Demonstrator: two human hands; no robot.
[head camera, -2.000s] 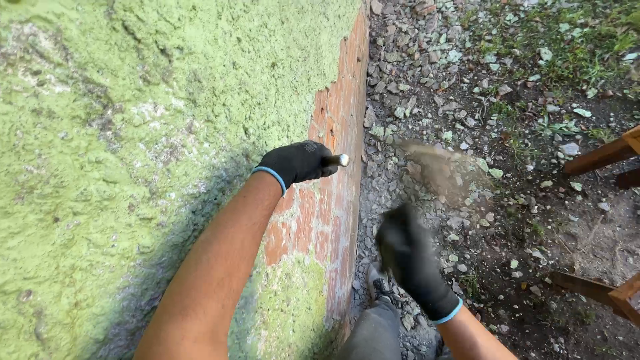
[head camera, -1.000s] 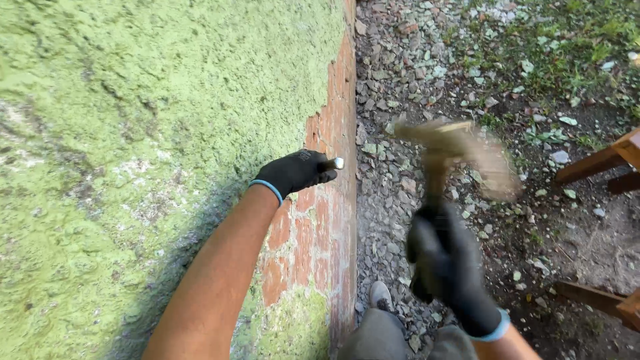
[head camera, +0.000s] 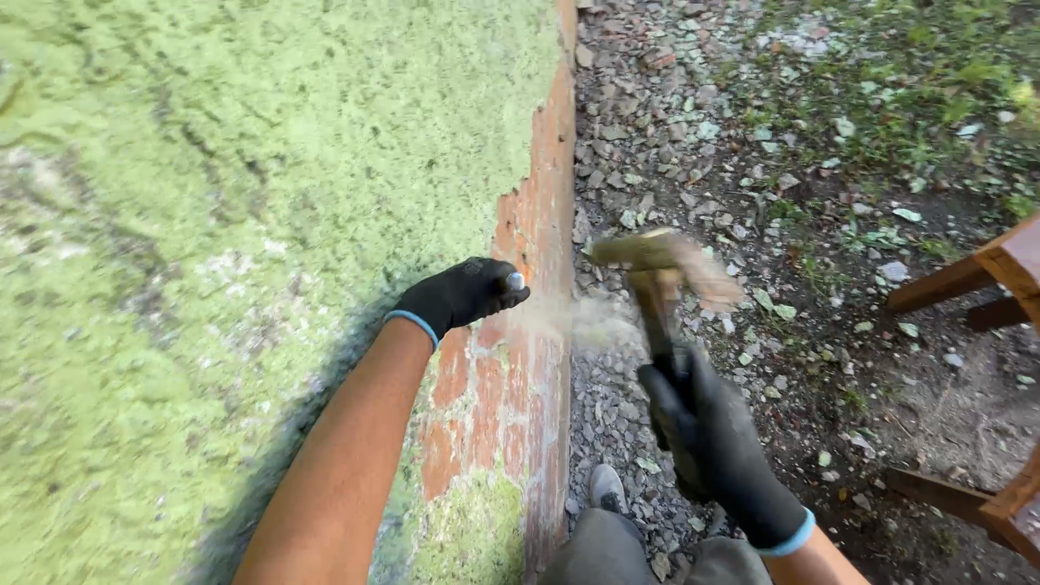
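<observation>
My left hand (head camera: 467, 294), in a black glove with a blue cuff, is closed around a chisel (head camera: 515, 281); only its round metal end shows. It rests against the wall where green plaster (head camera: 366, 154) meets bare brick (head camera: 487, 382). To the right, my right hand (head camera: 703, 435), gloved alike, grips the handle of a hammer (head camera: 658, 264). The hammer's head is blurred and stands apart from the chisel. Pale dust hangs between the two hands, and the chisel's working end is hidden.
Broken plaster and stone rubble (head camera: 634, 146) covers the ground along the wall's foot. Grass (head camera: 934, 89) grows at the upper right. Wooden legs of some furniture (head camera: 942, 284) reach in from the right edge. My shoe (head camera: 607, 487) stands on the rubble beside the wall.
The right hand and hammer have swung about, blurred in both earlier frames. My left hand has stayed closed on the chisel at the brick's edge. A dust cloud now shows between the hands.
</observation>
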